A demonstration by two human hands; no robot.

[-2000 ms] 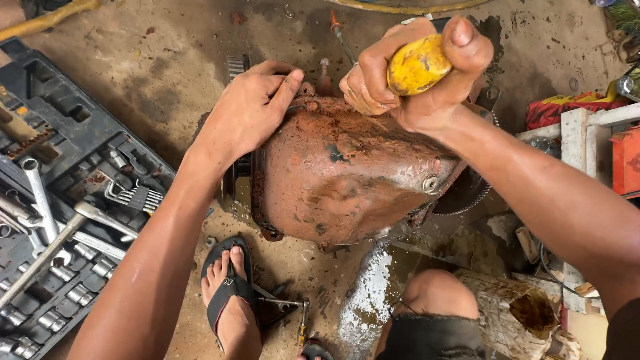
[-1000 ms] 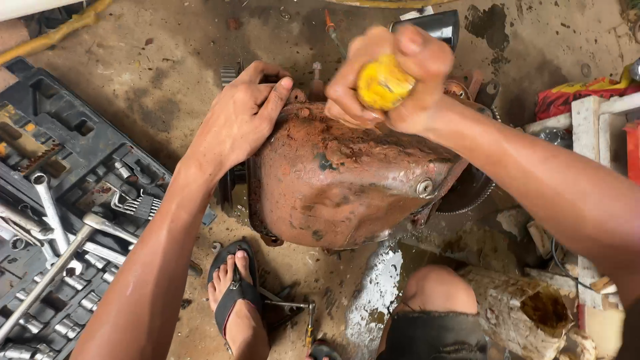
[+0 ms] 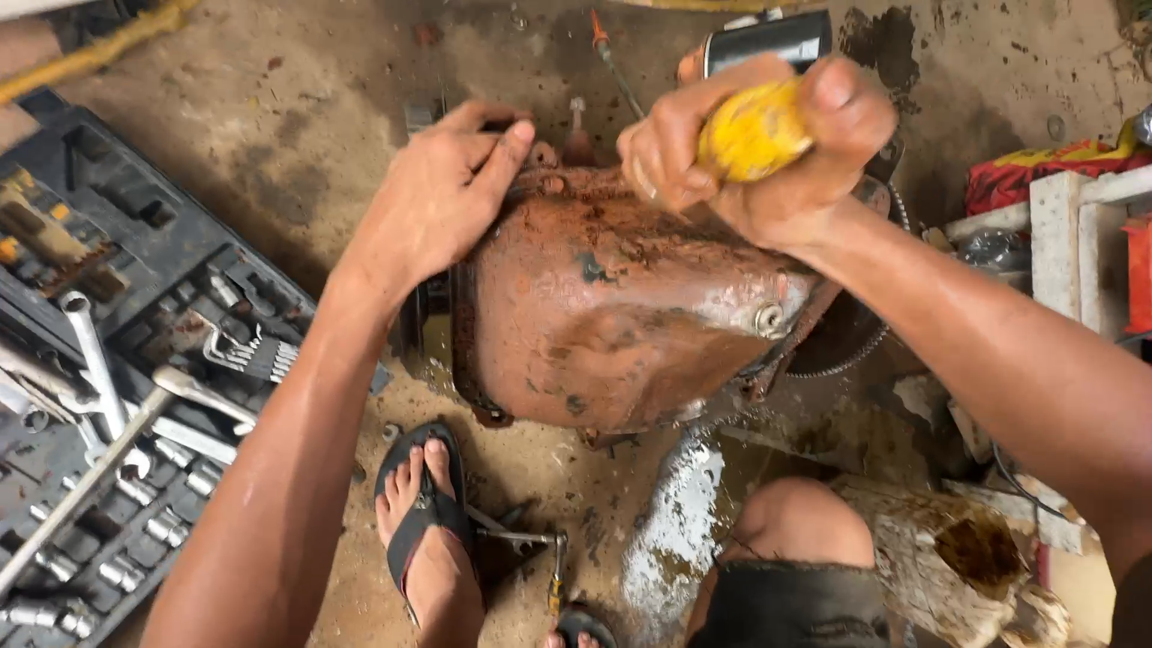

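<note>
A rust-brown metal housing, dented and dirty [image 3: 594, 333], lies on the ground between my arms, with a round plug [image 3: 768, 319] at its right end. My left hand [image 3: 459, 184] rests on its upper left rim with the fingers bent over the edge, holding nothing. Above the housing's upper right part, my right hand [image 3: 765, 144] is closed around a yellow handle [image 3: 754, 130], worn and smeared. The rest of that tool is hidden by the hand. Part of a toothed ring [image 3: 850, 364] shows behind the housing's right end.
An open socket set case [image 3: 117, 216] with wrenches lies at the left. Beyond the housing are a screwdriver with an orange handle [image 3: 600, 31] and a black cylinder [image 3: 765, 43]. A white wooden frame [image 3: 1055, 238] stands right, a cut log [image 3: 936, 549] below it. My sandalled foot [image 3: 432, 522] is near the housing.
My right hand has moved up and to the right with the yellow handle, uncovering more of the black cylinder. My left hand has stayed on the housing's rim.
</note>
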